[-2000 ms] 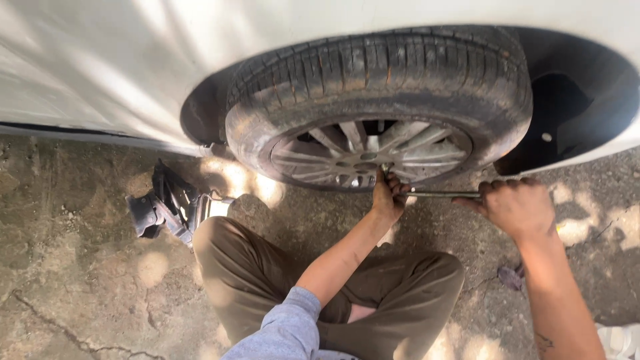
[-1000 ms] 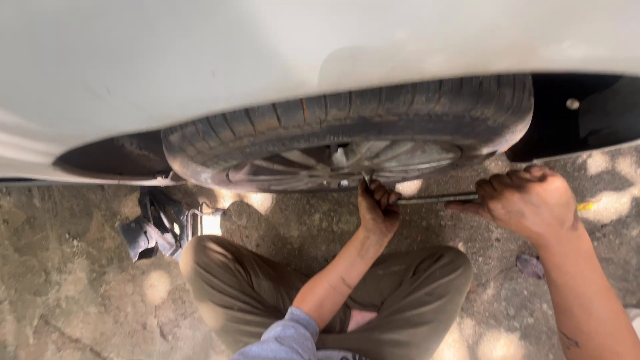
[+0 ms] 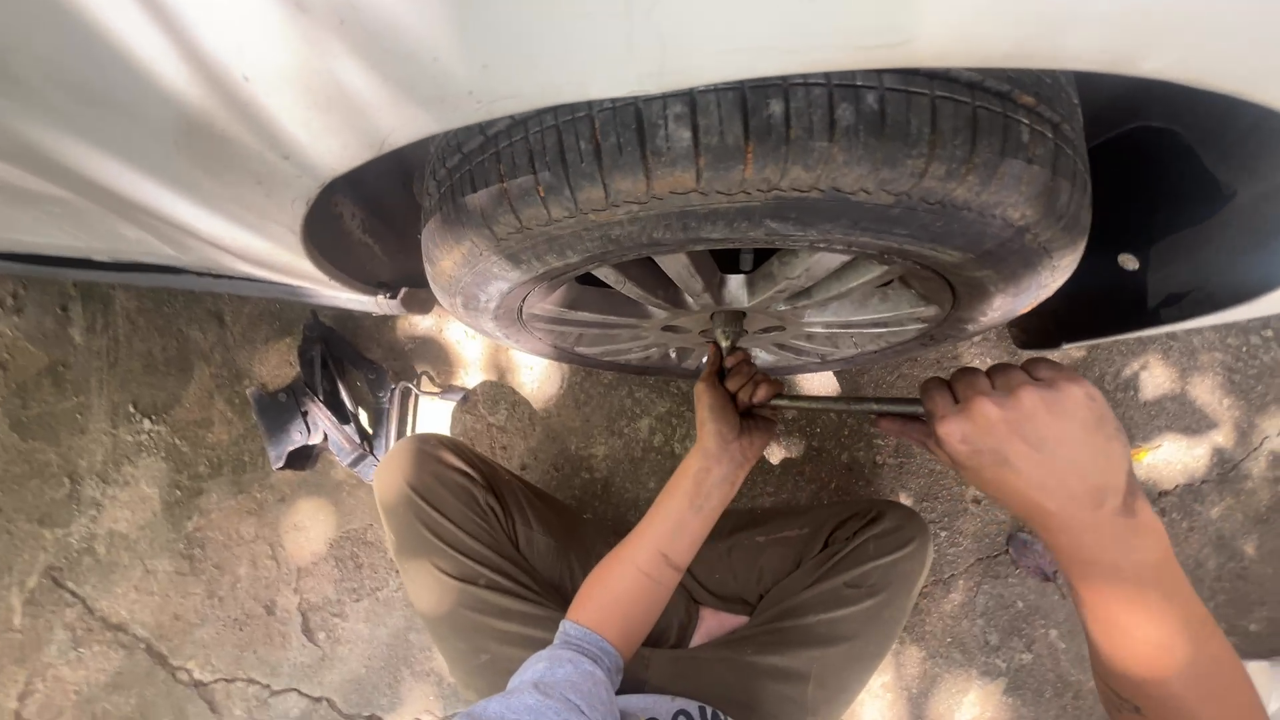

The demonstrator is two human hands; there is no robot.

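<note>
A metal lug wrench [image 3: 850,404] runs sideways in front of a car wheel, its head end up against the middle of the alloy rim [image 3: 860,315]. My left hand [image 3: 738,400] is wrapped around the wrench near its bend, just below the rim. At the far part of the handle, my right hand [image 3: 1020,430] has its fingers closed over the bar. The worn, dirty tire [image 3: 760,150] surrounds the rim and sits within the wheel arch. The left fingers partly hide the wrench's bend, and which lug nut the head meets cannot be told.
A dark metal scissor jack [image 3: 340,410] lies on the cracked concrete ground [image 3: 150,560] at the left, beside my bent knee. The white car body [image 3: 250,120] spans the top, with the open wheel arch [image 3: 1150,220] at the right of the tire. My crossed legs [image 3: 650,560] are below the wheel.
The view has tilted down and back up. Both hands keep their hold on the wrench, and the handle stays roughly level; no other plain change.
</note>
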